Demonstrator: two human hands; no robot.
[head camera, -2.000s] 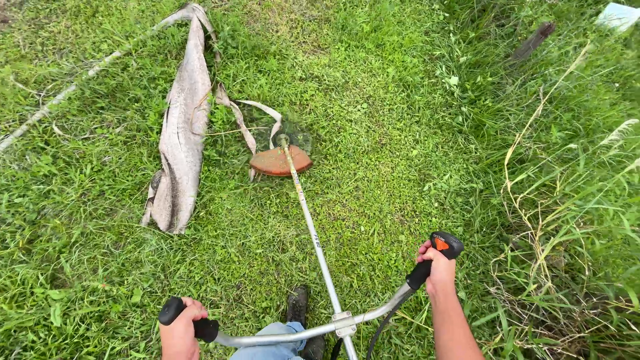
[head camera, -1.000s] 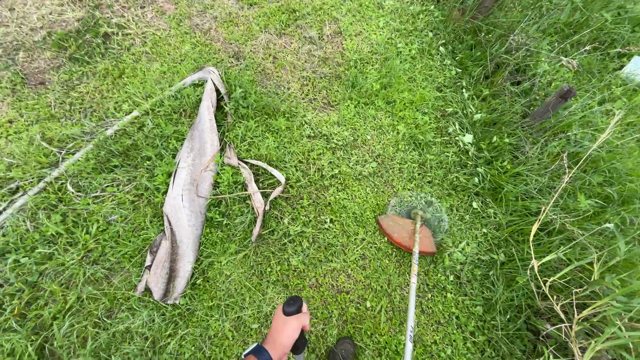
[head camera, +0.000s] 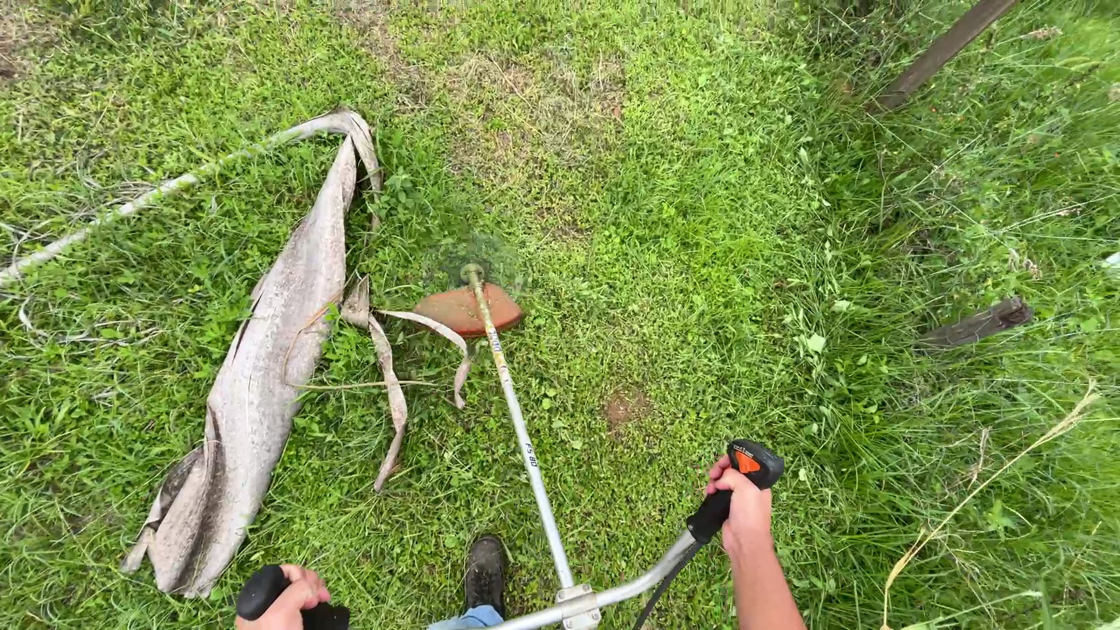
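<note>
My left hand (head camera: 289, 599) is closed round the black left grip of a brush cutter's handlebar, at the bottom edge of the view. Around the right grip, which has an orange switch on top, my right hand (head camera: 742, 503) is wrapped. The silver shaft of the brush cutter (head camera: 528, 442) runs forward from the handlebar clamp. At its far end an orange guard (head camera: 470, 310) sits low over the grass, with a blurred, spinning cutting head just beyond it. Close to the left of the guard lie thin torn strips of grey cloth (head camera: 391, 402).
A long twisted piece of weathered grey sheet (head camera: 280, 367) lies on the left, joined to a pale strip (head camera: 166, 190). Taller grass grows on the right around a short wooden stump (head camera: 984, 324) and a leaning post (head camera: 945, 52). My boot (head camera: 486, 573) is at the bottom centre.
The cutting head has swung from the right side, where it was one second ago, to the left beside the torn strips. Both hands show again on the handlebar.
</note>
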